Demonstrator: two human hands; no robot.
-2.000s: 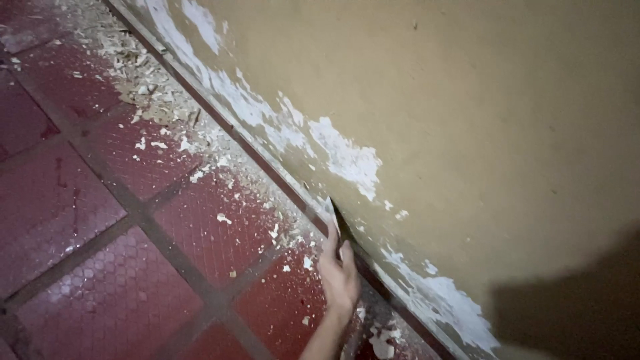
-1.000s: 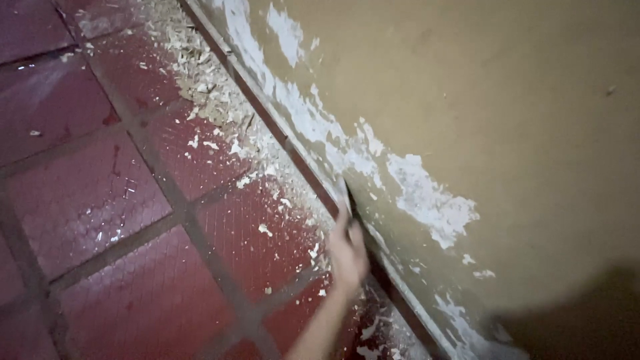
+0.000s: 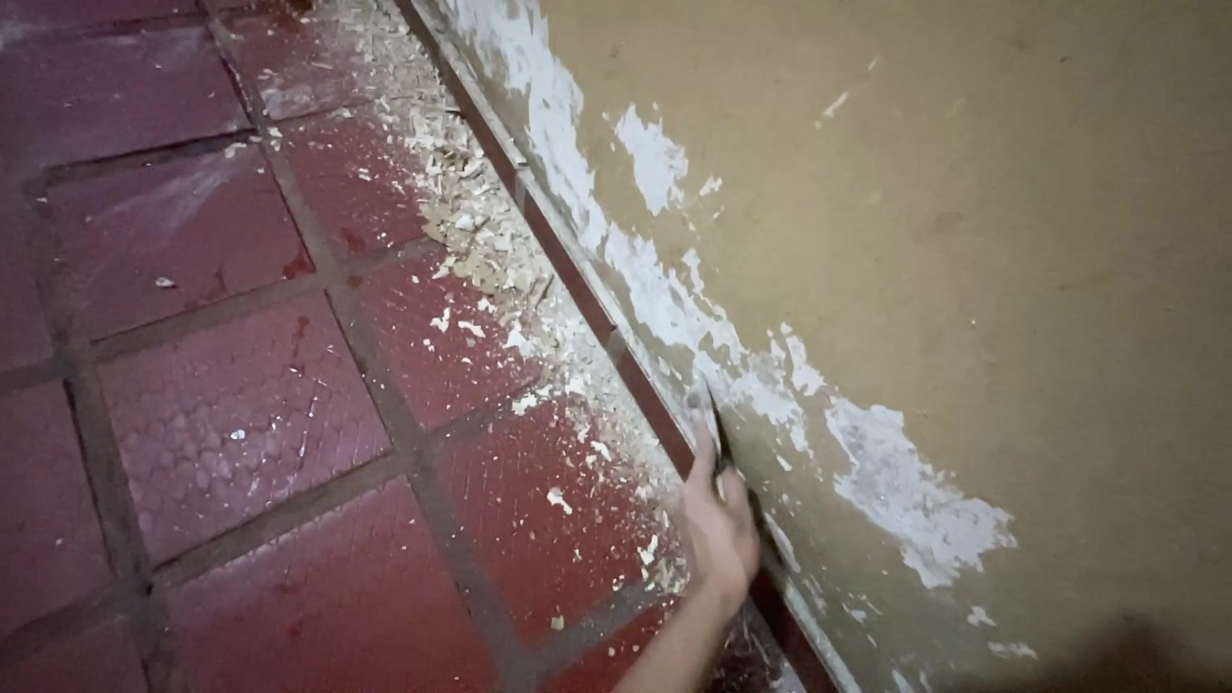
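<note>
My right hand (image 3: pixel 717 529) grips a thin-bladed scraper (image 3: pixel 710 414), mostly hidden by the fingers. Its blade lies against the low part of the yellowish painted wall (image 3: pixel 1011 250), just above the dark red baseboard (image 3: pixel 568 265). Around and above the blade, the paint has come off in ragged white patches (image 3: pixel 664 298); a separate bare patch (image 3: pixel 905 481) lies to the right of the hand. My left hand is out of the picture.
Paint flakes (image 3: pixel 481 221) lie heaped along the foot of the baseboard and scattered over the red floor tiles (image 3: pixel 241 423). A dark shadow falls on the wall at the lower right.
The view has shifted, showing more floor and flakes at the left. The scraper stays in my right hand, low on the wall throughout.
</note>
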